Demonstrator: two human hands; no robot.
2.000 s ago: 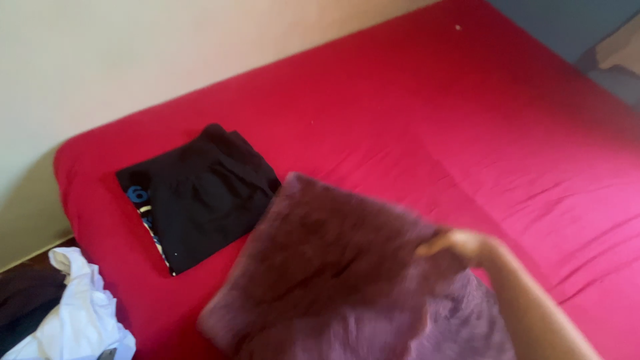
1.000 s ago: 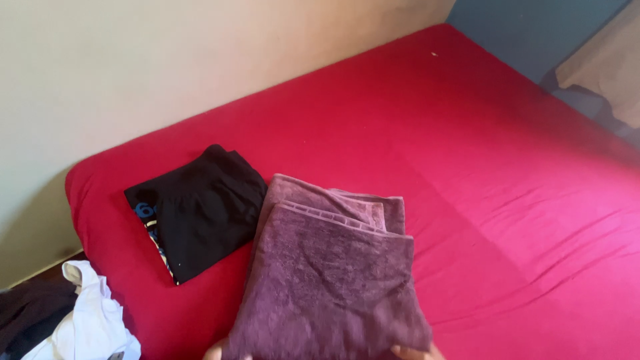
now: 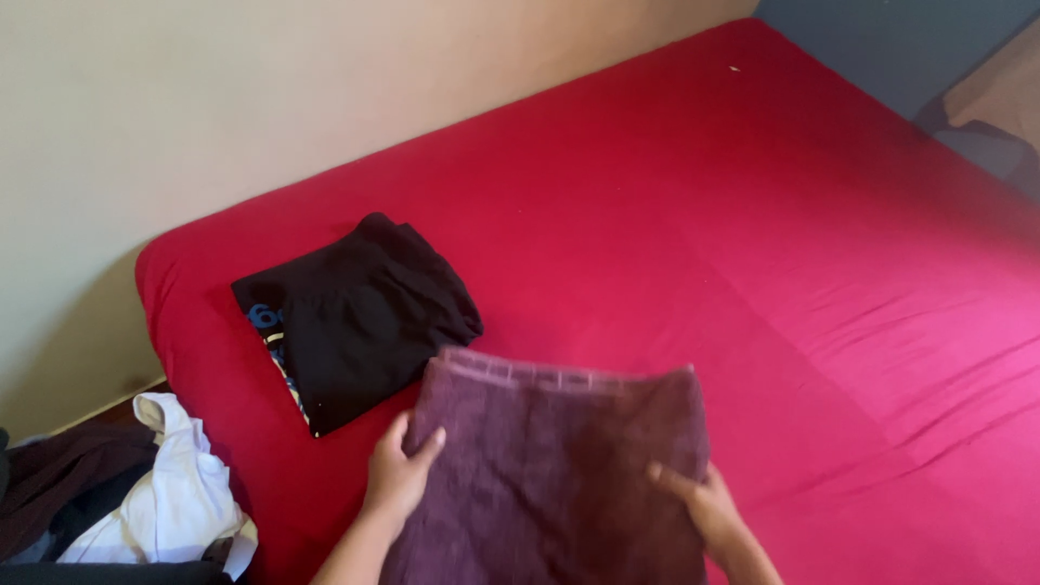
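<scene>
A folded purple-maroon towel (image 3: 552, 471) lies across the bottom middle of the view, its banded edge facing away from me. My left hand (image 3: 402, 471) grips its left side, thumb on top and fingers beneath. At the right side, my right hand (image 3: 699, 504) holds it the same way. Just beyond the towel's far left corner rests a folded black garment (image 3: 366, 325) with a blue and cream print along its left edge. Both are over the red bed sheet (image 3: 609, 244). The towel's near end is cut off by the frame.
At the lower left, beside the bed, are a white garment (image 3: 175, 496) and dark clothes (image 3: 73, 479) in a heap. A pale wall (image 3: 244, 97) runs along the bed's far side. Beige cloth (image 3: 999, 97) shows at the upper right.
Two seconds ago one hand held the towel's right part, loosely spread; now both hands grip its sides and it is folded narrower. My hands have come further up along its sides since one second ago.
</scene>
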